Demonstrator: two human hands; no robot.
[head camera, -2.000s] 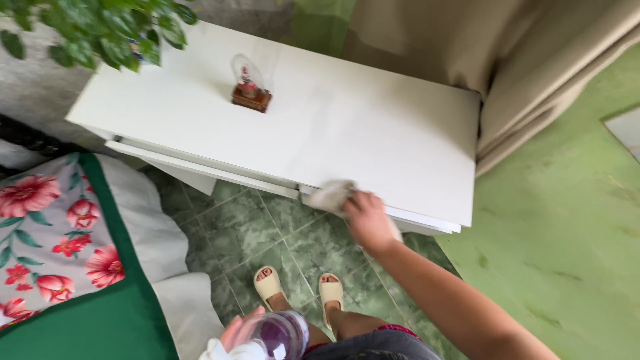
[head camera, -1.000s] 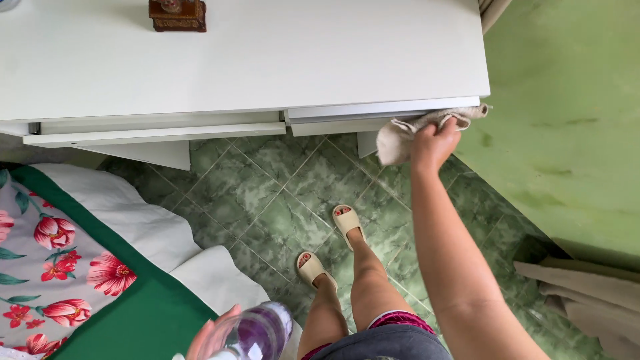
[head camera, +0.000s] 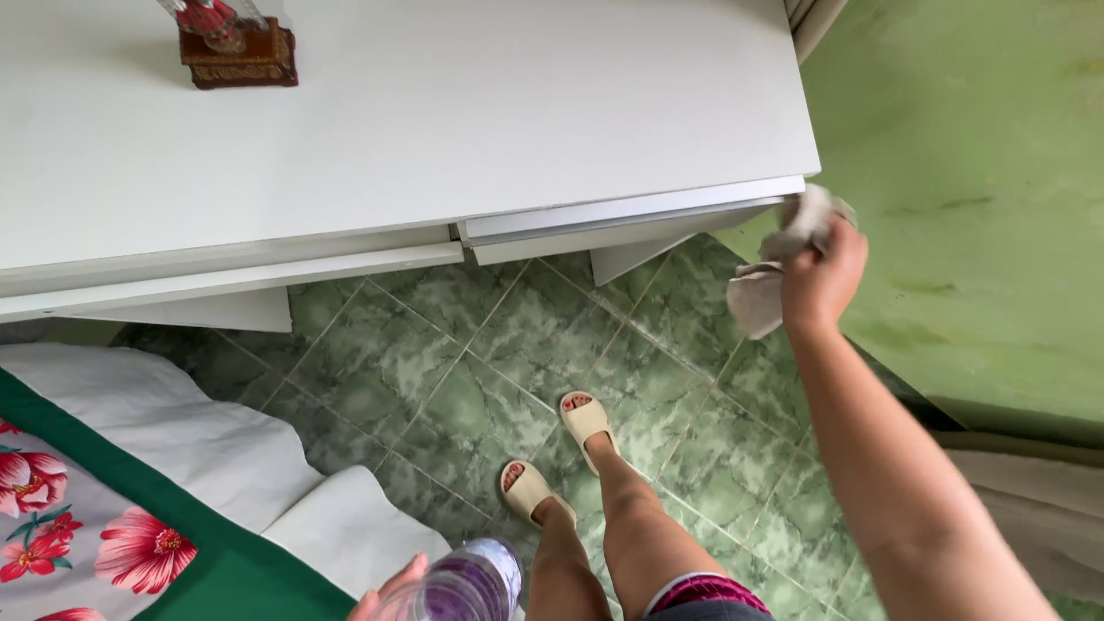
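Note:
My right hand (head camera: 824, 280) grips a crumpled light grey cloth (head camera: 759, 297) at the right front corner of a white dresser (head camera: 517, 103), beside the end of its slightly pulled-out right drawer (head camera: 630, 233). Low in the view, my left hand (head camera: 392, 591) is around a clear plastic bottle (head camera: 470, 582) with purple on it; the bottle's lower part and most of the fingers are out of view or hidden. On the dresser top, at the upper left, a small figurine stands on a brown ornate base (head camera: 241, 56).
A bed with a floral and green cover (head camera: 216, 552) and a white skirt (head camera: 345, 517) lies at the lower left. The left drawer (head camera: 233, 276) also juts out. A green wall (head camera: 966, 216) rises at the right, with beige fabric (head camera: 1026, 509) below. My sandalled feet (head camera: 586, 423) stand on green tiles.
My right hand has moved with the cloth from the dresser's front edge to its right corner, and a little off it. The left hand still holds the bottle. The view has shifted.

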